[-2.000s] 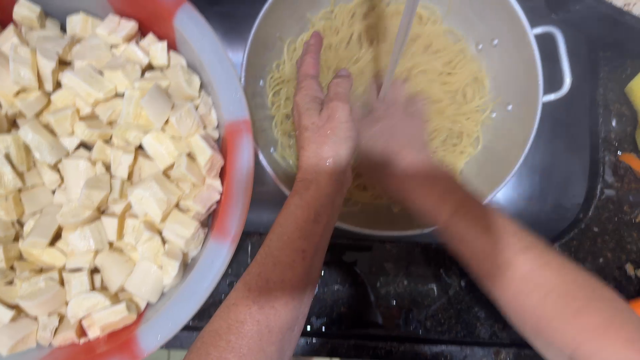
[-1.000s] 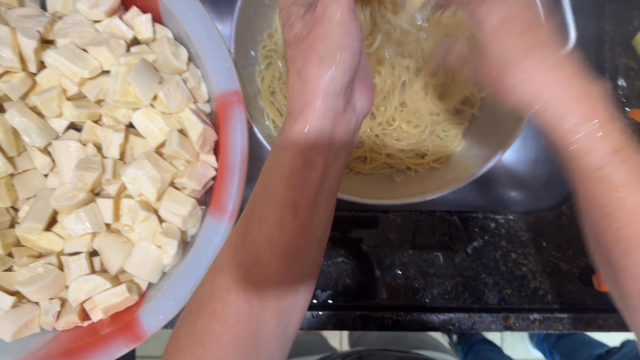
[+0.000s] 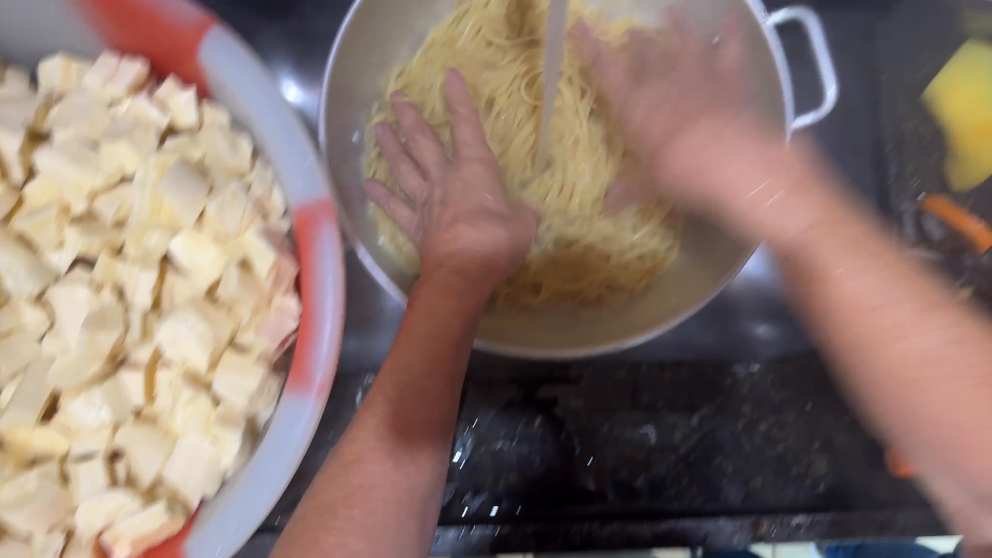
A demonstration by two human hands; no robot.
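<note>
A wide metal colander (image 3: 573, 341) with a loop handle at its right sits in the sink, holding a mass of thin noodles (image 3: 577, 225). A stream of water (image 3: 552, 77) falls into the noodles. My left hand (image 3: 457, 186) lies spread over the noodles at the colander's left side, fingers apart, holding nothing. Over the right part of the noodles is my right hand (image 3: 674, 116), blurred by motion, its fingers spread with nothing seen in them. Whether its fingertips touch the noodles is unclear.
At the left stands a large red and white basin (image 3: 318, 302) full of pale peeled root chunks (image 3: 194, 333). The dark stone counter edge (image 3: 659, 449), wet with drops, runs along the front. A yellow piece (image 3: 965, 116) and an orange strip (image 3: 957, 221) lie at the far right.
Both hands were nearer the colander's middle two seconds ago and are now farther apart. The left hand's fingers, out of frame a second ago, now show spread.
</note>
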